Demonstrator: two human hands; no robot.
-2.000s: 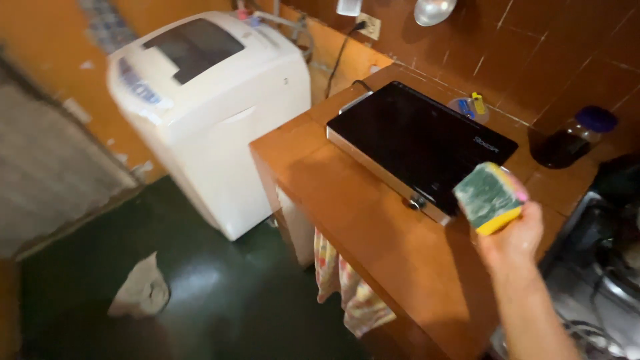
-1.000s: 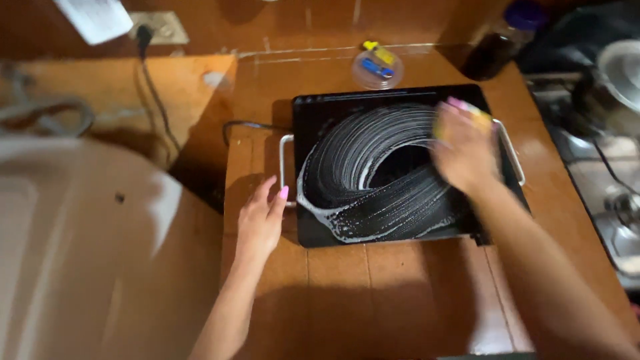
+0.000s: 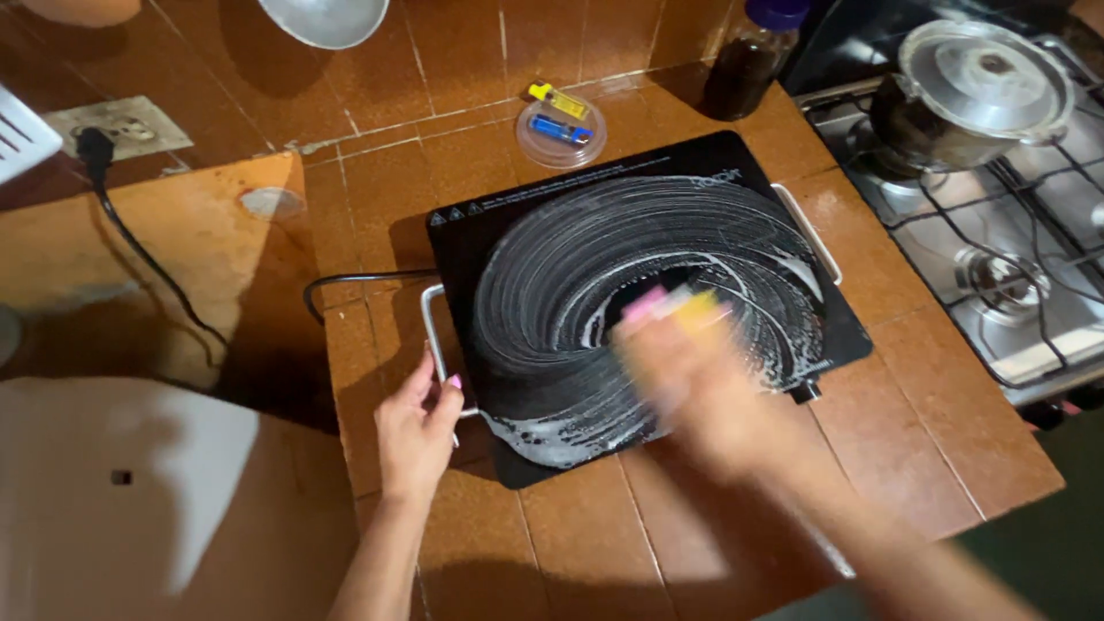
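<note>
A black glass-topped electric cooktop [image 3: 552,259] lies on the tiled counter, its surface streaked with white suds in curved bands. My left hand [image 3: 420,418] grips the metal side handle [image 3: 435,332] at its left. Blurred by motion, my right hand [image 3: 690,371] holds a sponge [image 3: 681,310] against the middle of the glass; yellow and pink show at its edge, and the fingers hide the rest. A black knob [image 3: 805,392] sticks out from the near right edge, and a second handle [image 3: 808,233] is on the right side.
Behind the cooktop, a plastic lid [image 3: 561,153] holds a yellow and a blue lighter. A dark jar [image 3: 742,73] with a purple cap stands near the gas stove [image 3: 966,216], which bears a lidded pot [image 3: 983,95]. A black cord [image 3: 142,250] hangs from the wall outlet at left.
The sponge was held above the counter, then came onto the glass, where suds now cover more. My right hand has moved from the cooktop's upper right toward its middle. My left hand now grips the handle.
</note>
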